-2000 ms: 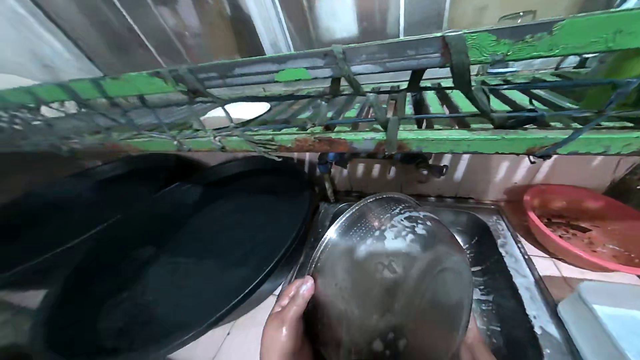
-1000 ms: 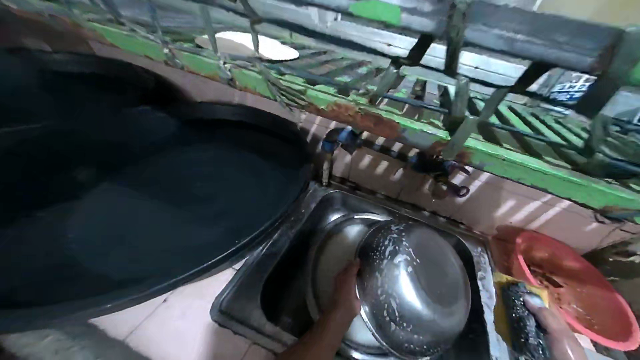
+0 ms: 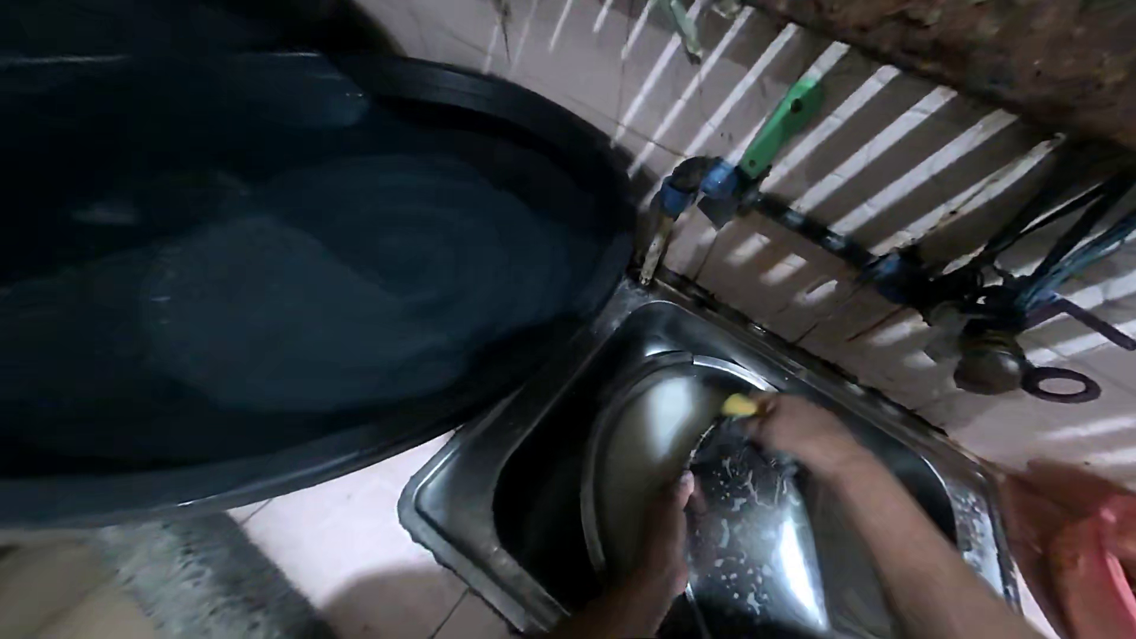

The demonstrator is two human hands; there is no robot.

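My left hand grips the near left edge of a metal bowl, which is tilted and spotted with suds. My right hand presses a sponge with a yellow part against the bowl's far rim; the rest of the sponge is hidden by the fingers. Behind and left of this bowl, a larger round metal basin lies inside the stainless steel sink.
A large black tub with water stands left of the sink. Along the tiled wall run a pipe with a green-handled valve and a tap. A red plastic basin is at the lower right.
My right hand has moved left with the sponge, from beside the red basin to the bowl's rim. The bowl is tilted differently in my left hand. The view has shifted down toward the sink.
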